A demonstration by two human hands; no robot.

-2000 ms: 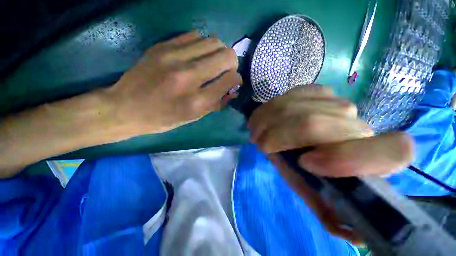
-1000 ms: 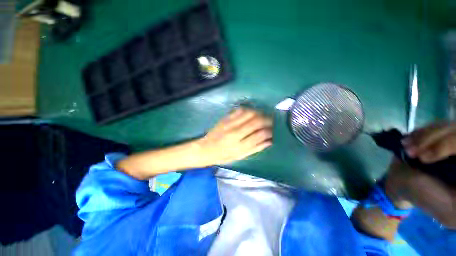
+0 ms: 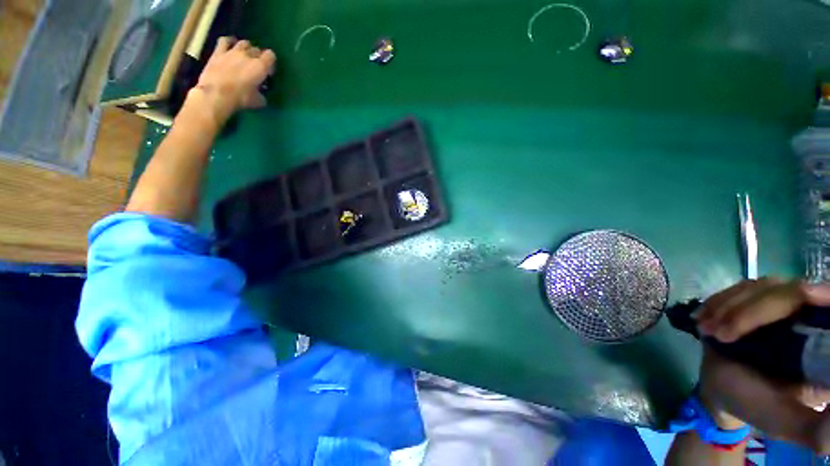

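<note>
My right hand (image 3: 755, 319) holds the electric screwdriver (image 3: 774, 346) at the right, its black front end beside the right edge of the round screw plate (image 3: 607, 286). My left hand (image 3: 238, 73) is stretched to the upper left, its fingers over a dark object at the bench's left side; whether it grips anything I cannot tell. The black compartment tray (image 3: 300, 202) lies tilted left of centre. One round module (image 3: 412, 203) sits in its lower right pocket. A smaller yellow and dark module (image 3: 349, 221) sits in the pocket beside it.
Tweezers (image 3: 748, 238) lie right of the plate. A white tab (image 3: 534, 260) touches the plate's left edge. Two loose modules, one at centre (image 3: 381, 51) and one further right (image 3: 616, 50), lie at the far side. A clear blister tray (image 3: 816, 200) is at the right edge.
My left hand has moved from near the plate to the upper left. A second module now shows in the black tray. The view has shifted, showing more of the far bench.
</note>
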